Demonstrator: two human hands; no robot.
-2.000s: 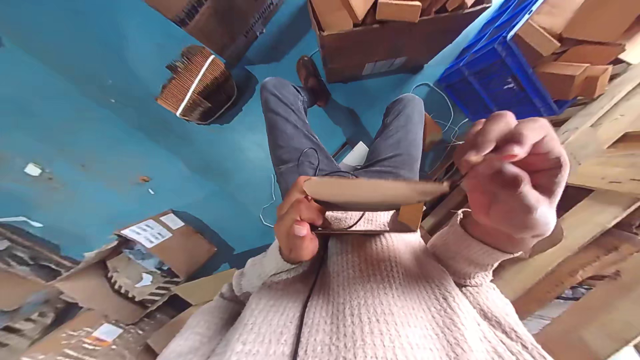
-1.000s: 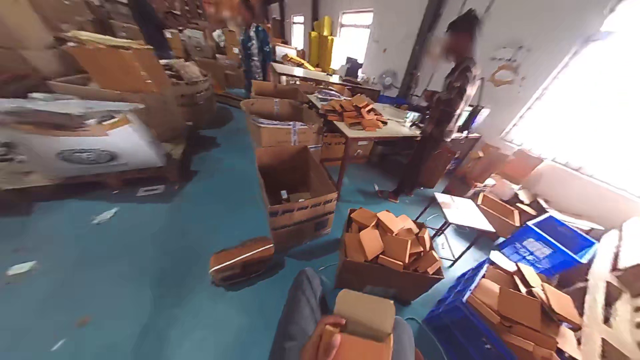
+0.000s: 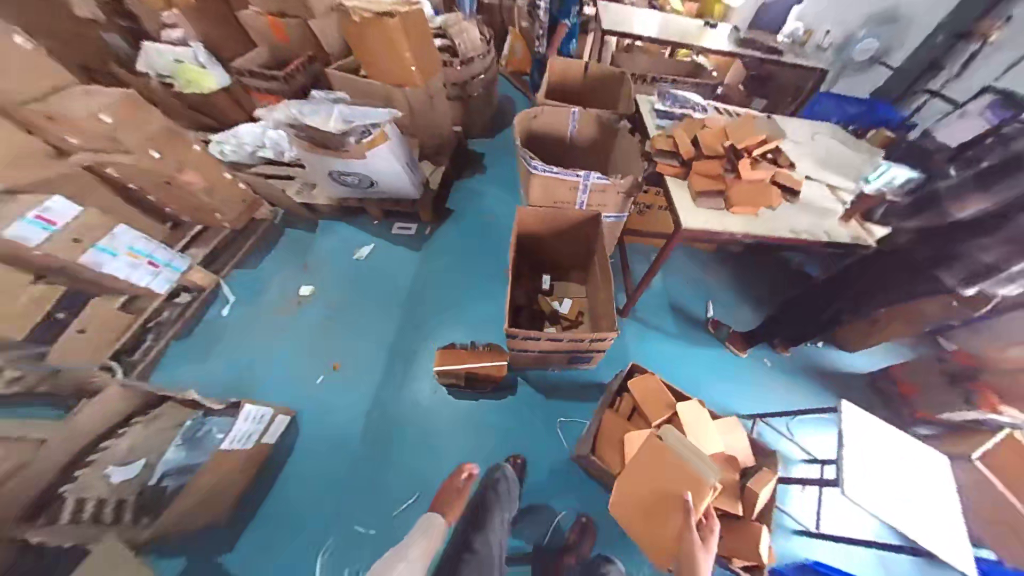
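Observation:
My right hand (image 3: 698,534) grips a small brown cardboard box (image 3: 660,496) by its edge, its pale flap showing at the top. It is held over a large open carton (image 3: 596,458) filled with similar small boxes. My left hand (image 3: 456,490) hangs over the blue floor beside my leg, holding nothing that shows; its fingers are blurred. Ahead of it a strapped bundle of cardboard (image 3: 470,366) lies on the floor.
Beyond the bundle stands a tall open carton (image 3: 560,348) with a few pieces inside. Small boxes are piled on a table (image 3: 824,160). A person (image 3: 920,232) stands at its right. A white-topped stool (image 3: 900,480) is at the right, and an open carton (image 3: 216,496) at the lower left.
The small box has moved from near my body to over the carton of boxes at the right. My left hand has come away from it. The view has swung up and across.

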